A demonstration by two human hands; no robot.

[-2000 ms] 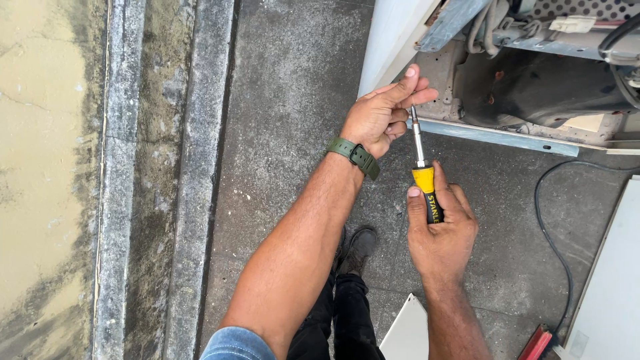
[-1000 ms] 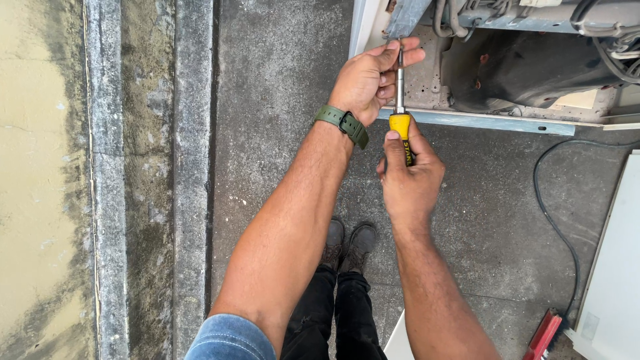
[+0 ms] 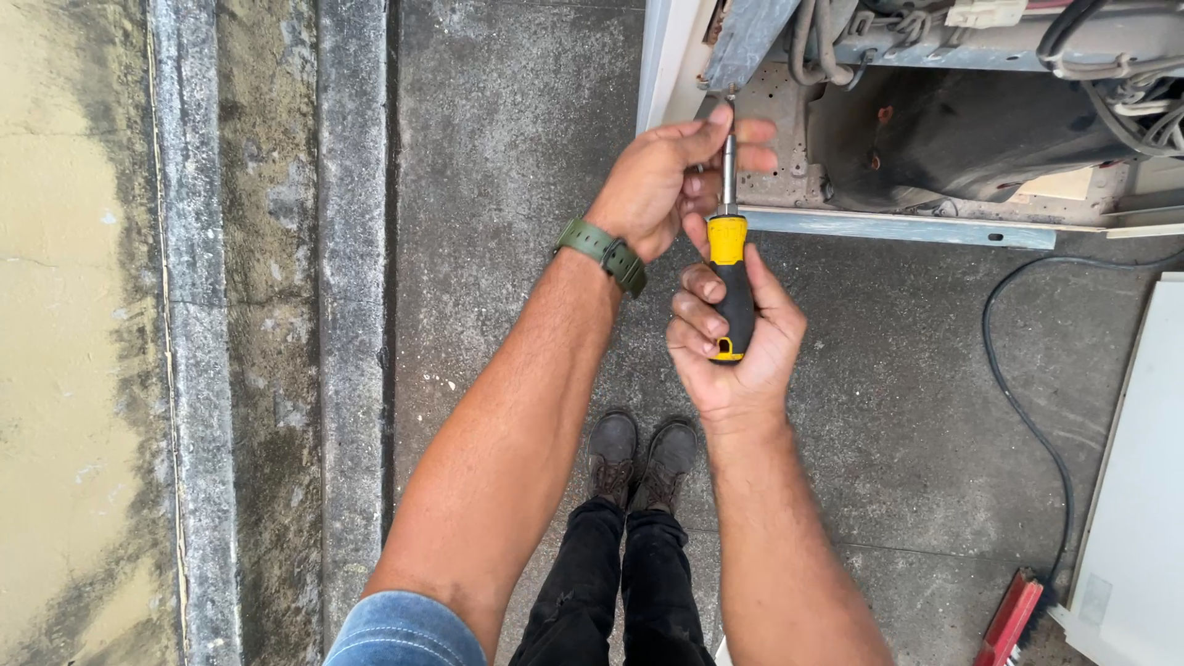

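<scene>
My right hand (image 3: pixel 740 324) is wrapped around the black and yellow handle of a screwdriver (image 3: pixel 728 242), whose shaft points up the view. The tip meets a small screw (image 3: pixel 732 91) at the lower end of a grey metal bracket (image 3: pixel 747 42) on an opened machine cabinet. My left hand (image 3: pixel 671 176), with a green watch strap at its wrist, has thumb and fingers around the upper shaft near the tip. Some of its fingers are blurred and partly behind the shaft.
The cabinet's metal bottom rail (image 3: pixel 888 226) borders grey and black cables (image 3: pixel 1133 116) and a black curved part (image 3: pixel 953 139). At the right, a dark cable (image 3: pixel 1004 370) crosses the floor near a red-backed brush (image 3: pixel 1008 618) and a white panel (image 3: pixel 1133 481). Concrete ledges (image 3: pixel 351 277) run along the left.
Both hands and the screwdriver have moved up to the bracket's lower end, where the tip now meets the screw. My right hand's grip has turned, with its fingers now showing around the handle.
</scene>
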